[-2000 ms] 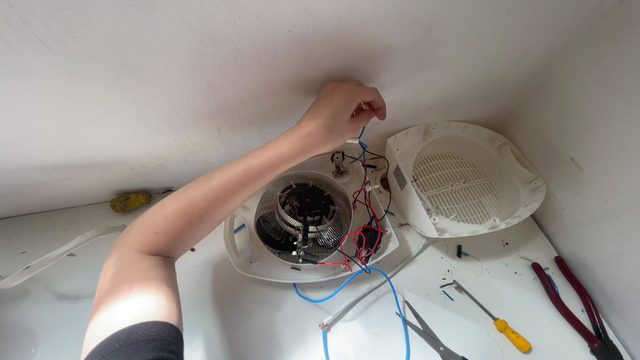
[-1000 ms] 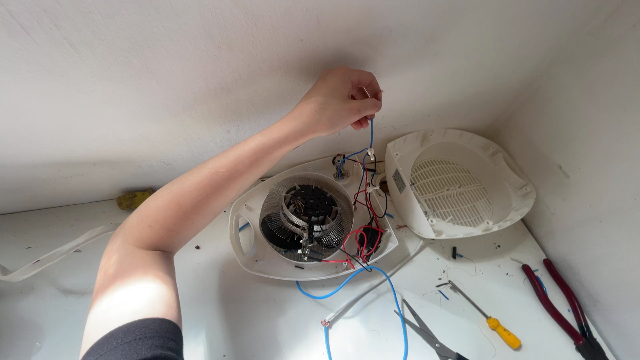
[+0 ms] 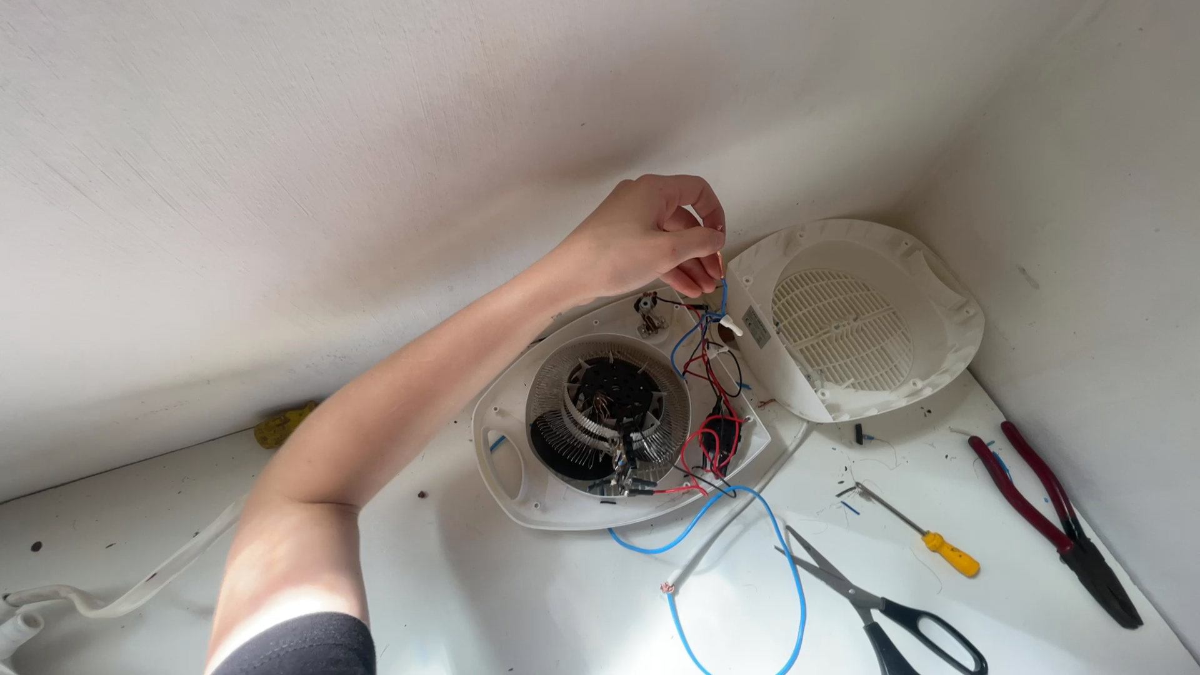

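Note:
My left hand (image 3: pixel 661 236) is above the upper right of an open white fan heater housing (image 3: pixel 511 394), its thumb and fingers pinching the bare copper end of a blue wire (image 3: pixel 725 298). Just below its fingers is a white connector (image 3: pixel 730 325). Red, black and blue wires run down the housing's right side to a black part (image 3: pixel 720 436). A round wire heating coil (image 3: pixel 553 422) surrounds the black centre of the heater. A longer blue wire (image 3: pixel 802 600) loops out in front, beside a grey-white cable (image 3: pixel 694 562) with a frayed end. My right hand is not in view.
The white grille cover (image 3: pixel 947 319) leans at the back right, by the wall. On the white table (image 3: pixel 525 600) lie opened scissors (image 3: pixel 853 592), a yellow-handled screwdriver (image 3: pixel 950 553), red-handled pliers (image 3: pixel 1055 525) and wire scraps. A yellow object (image 3: pixel 281 427) and a white strip (image 3: pixel 169 567) are at the left.
My left hand rose a little, then came down nearer the housing, with the blue wire still between its fingers. The heater, cover and tools have stayed in place.

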